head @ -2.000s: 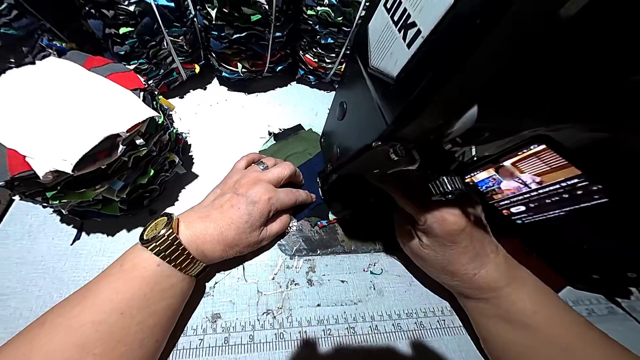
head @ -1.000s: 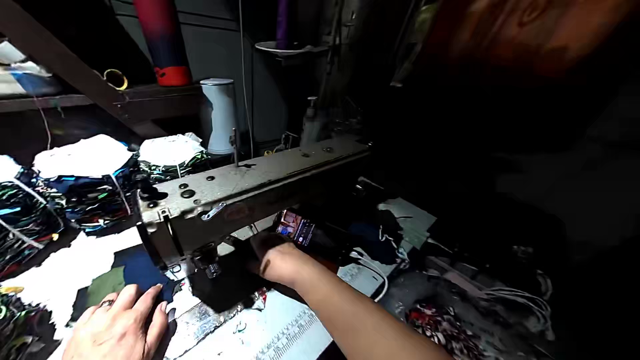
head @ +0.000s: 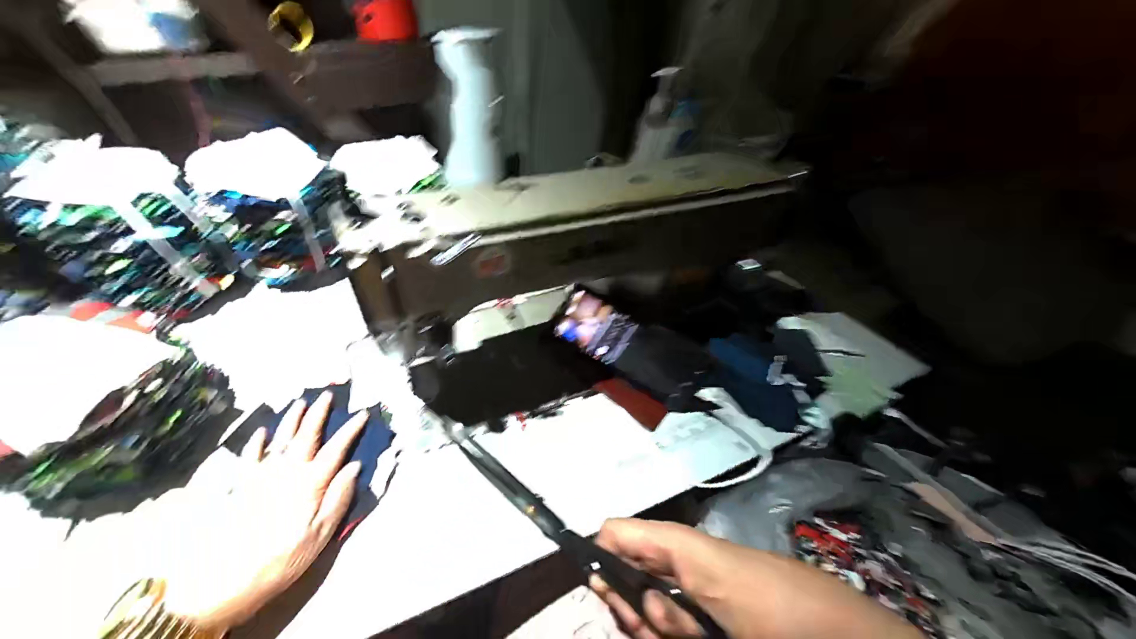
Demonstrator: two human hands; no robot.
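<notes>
My left hand (head: 284,506) lies spread on a dark blue fabric piece (head: 377,444) on the white table, left of the sewing machine (head: 568,231). Fingers and wrist are partly washed out by bright light; a gold watch (head: 142,612) is on the wrist. In my right hand (head: 666,568), at the table's front edge, are dark-handled scissors (head: 532,510), their blades pointing up and left toward the machine's needle area. The blades look together, though the view is blurred.
Tied stacks of fabric scraps (head: 266,222) stand at the back left, with another stack (head: 133,426) nearer. A lit phone (head: 595,327) lies beside the machine arm. Cloth pieces (head: 754,373) and a white cable (head: 754,466) are on the right, above a grey plastic bag of scraps (head: 852,550).
My right hand has moved from beside the machine to the table's front edge and now holds scissors. My left hand now lies with fingers spread on the blue fabric. The view has swung.
</notes>
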